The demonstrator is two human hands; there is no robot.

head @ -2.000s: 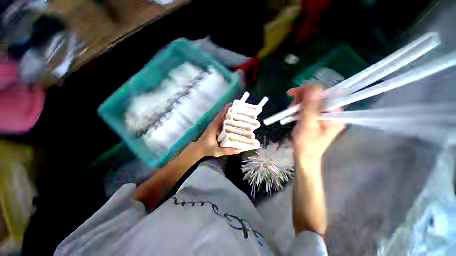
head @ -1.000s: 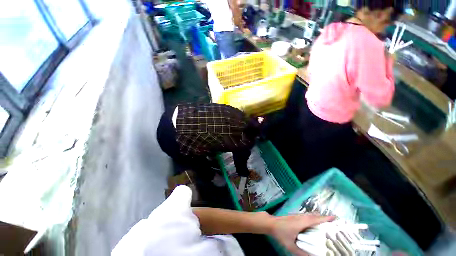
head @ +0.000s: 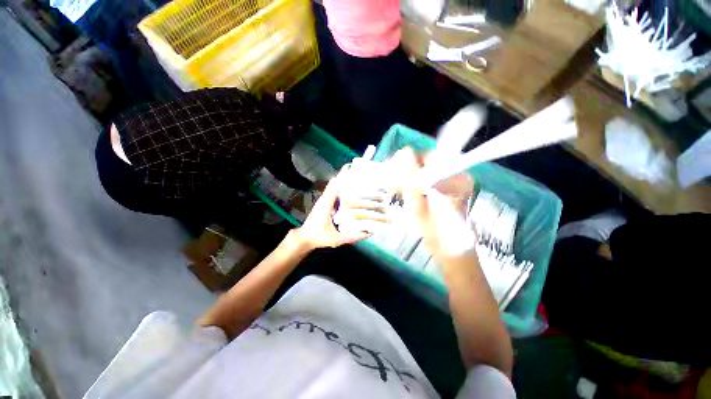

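Note:
My left hand [head: 320, 220] holds a stack of flat white pieces [head: 362, 204] over the near-left side of the large teal crate [head: 551, 210]. My right hand [head: 436, 214] is beside it, blurred and overexposed, and holds long white strips [head: 514, 144] that point up and to the right. The strips' lower ends are hidden at my fingers; whether they touch the stack is unclear. Rows of white pieces [head: 496, 222] lie in the teal crate.
A crouching person in a dark checked top [head: 191, 140] reaches into a green crate [head: 331, 144]. Beyond are a yellow crate [head: 242, 47] and a person in pink [head: 362, 27]. A small carton [head: 204, 257] is on the floor. A workbench [head: 538, 66] runs along the upper right; a dark-clothed person [head: 655, 288] is at right.
The view has swung, bringing the teal crate to the centre. My right hand, not clearly seen one second ago, is now beside my left with long strips. The left still holds its stack.

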